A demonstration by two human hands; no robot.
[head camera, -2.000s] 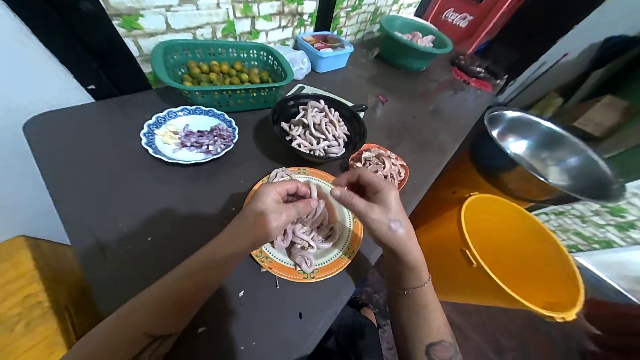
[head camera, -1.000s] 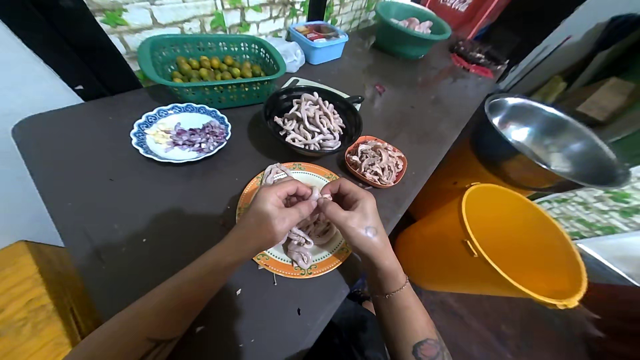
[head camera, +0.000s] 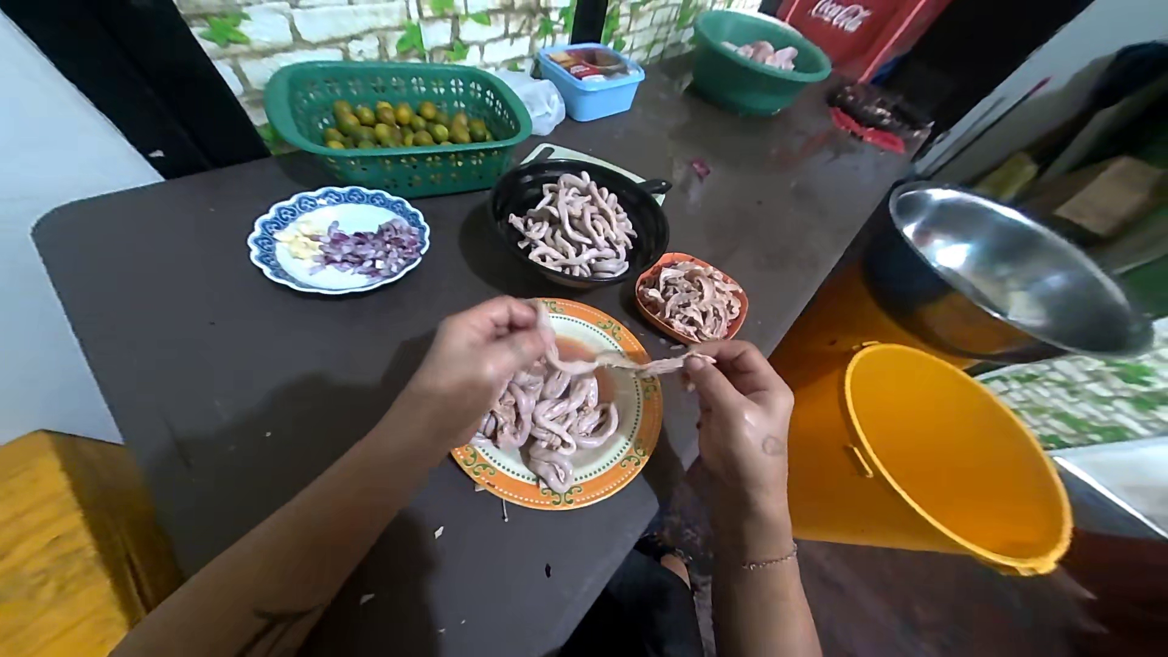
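Observation:
A pale strand of intestine (head camera: 593, 363) is stretched between my hands above an orange-rimmed plate (head camera: 644, 420). My left hand (head camera: 484, 360) pinches its left end over the plate's upper left. At the plate's right side, my right hand (head camera: 744, 397) grips the other end between thumb and fingers. More coiled intestines (head camera: 557, 420) lie on the plate in a little reddish liquid. Behind the plate, a black bowl (head camera: 652, 228) holds a heap of intestines (head camera: 579, 224). A small orange dish (head camera: 744, 315) beside it holds thin pale scraps (head camera: 692, 297).
Chopped purple onion (head camera: 370, 248) and pale bits share a blue-rimmed plate (head camera: 274, 265). Behind stand a green basket (head camera: 420, 169) of small citrus fruits (head camera: 401, 126), a blue container (head camera: 593, 96) and a green basin (head camera: 753, 87). Right of the table are a yellow bucket (head camera: 949, 456) and a steel basin (head camera: 1013, 265).
My hands were close together over the plate a second ago. They are now apart, with my right hand further right and the strand drawn out between them.

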